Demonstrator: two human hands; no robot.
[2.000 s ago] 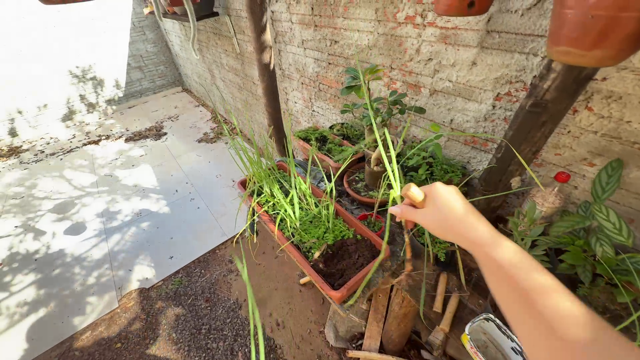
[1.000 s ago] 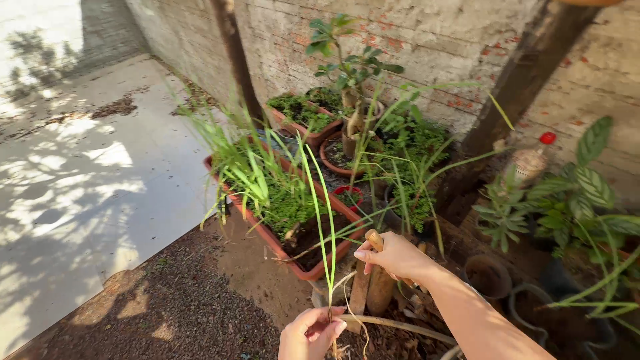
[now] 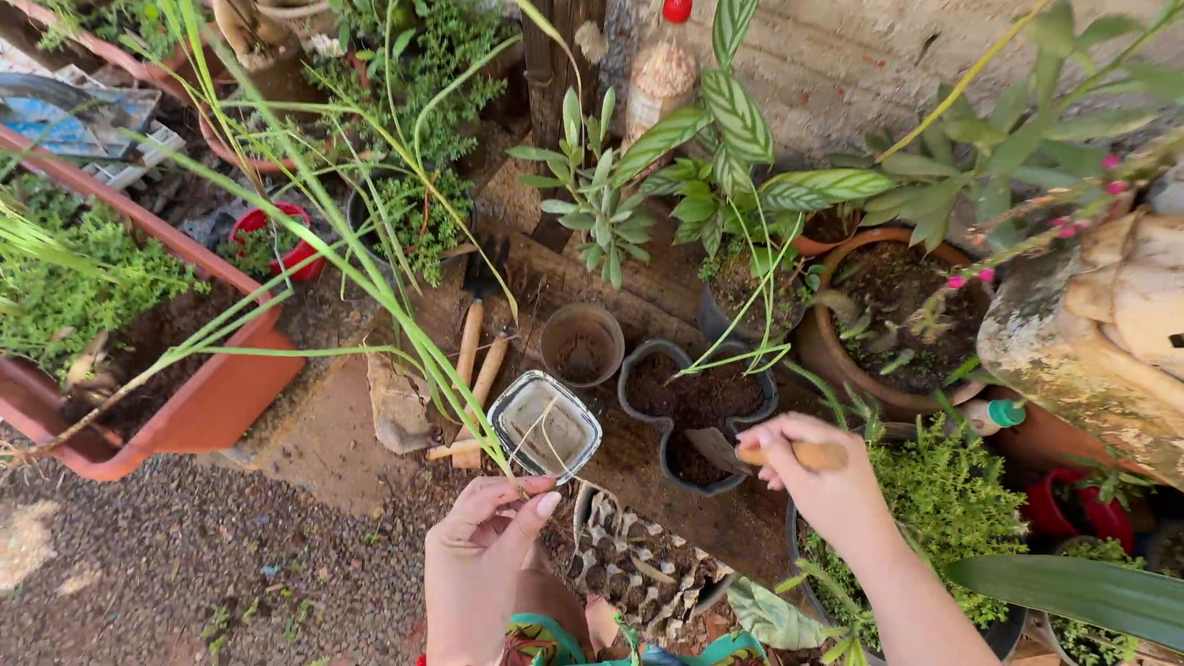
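Note:
My left hand [image 3: 495, 546] pinches a bunch of long green onion-like shoots [image 3: 398, 314] near their base, just below a square white container [image 3: 546, 425]. In my right hand [image 3: 819, 472] is the wooden handle of a small garden trowel [image 3: 714, 450]. Its blade rests in the dark soil of a lobed black pot [image 3: 668, 347], in the pot's lower lobe. A few thin green shoots [image 3: 731, 347] stand in the upper part of that soil. The roots of the held bunch are hidden by my fingers.
A terracotta-coloured planter [image 3: 222, 388] stands left. Wooden-handled garden tools [image 3: 481, 365] lie beside an empty round pot [image 3: 582, 345]. An egg carton [image 3: 643, 560] is below the lobed pot. Potted plants, a round clay pot [image 3: 832, 342] and a bushy plant [image 3: 953, 518] crowd the right, near the wall.
The view has swung right and down. The trowel in my right hand has moved from beside the long planter into the lobed pot. My left hand, absent two seconds ago, holds the shoots.

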